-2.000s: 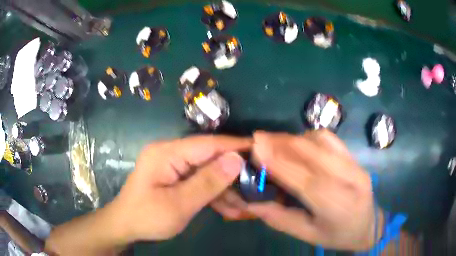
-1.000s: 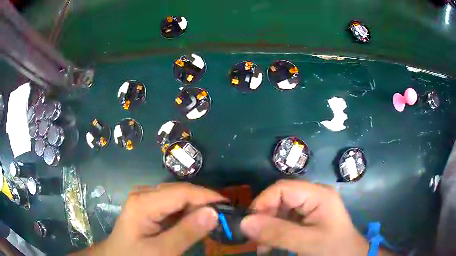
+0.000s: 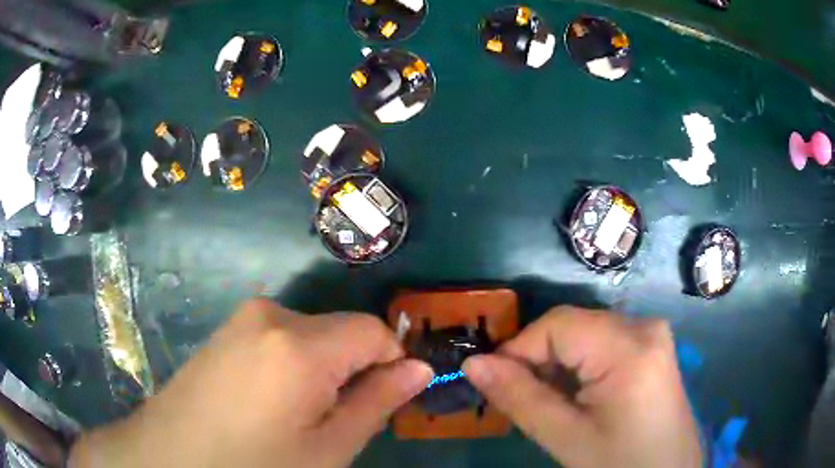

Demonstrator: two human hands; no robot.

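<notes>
My left hand (image 3: 302,375) and my right hand (image 3: 577,375) pinch a dark watch part (image 3: 449,352) between thumbs and fingers, from both sides. A short bright blue line (image 3: 447,378) shows across it between my thumb tips. The part is over an orange-brown fixture (image 3: 499,311) with a dark middle; I cannot tell whether it rests in it. Beyond my hands lie round watch bodies with circuit boards, one at centre left (image 3: 363,219), one at right (image 3: 606,228) and one farther right (image 3: 714,262). The centre-left body overlaps a display module (image 3: 343,151).
Several display modules (image 3: 394,85) lie face down on the green mat (image 3: 494,201). Grey discs (image 3: 59,155), a white slip (image 3: 18,137) and a clear plastic strip (image 3: 119,311) are at left. White scraps (image 3: 698,148) and a pink item (image 3: 810,149) are at right.
The view has shifted. The dark part has turned so its blue line lies nearly level between my thumbs. The orange-brown fixture, mostly hidden before, now shows beneath my hands.
</notes>
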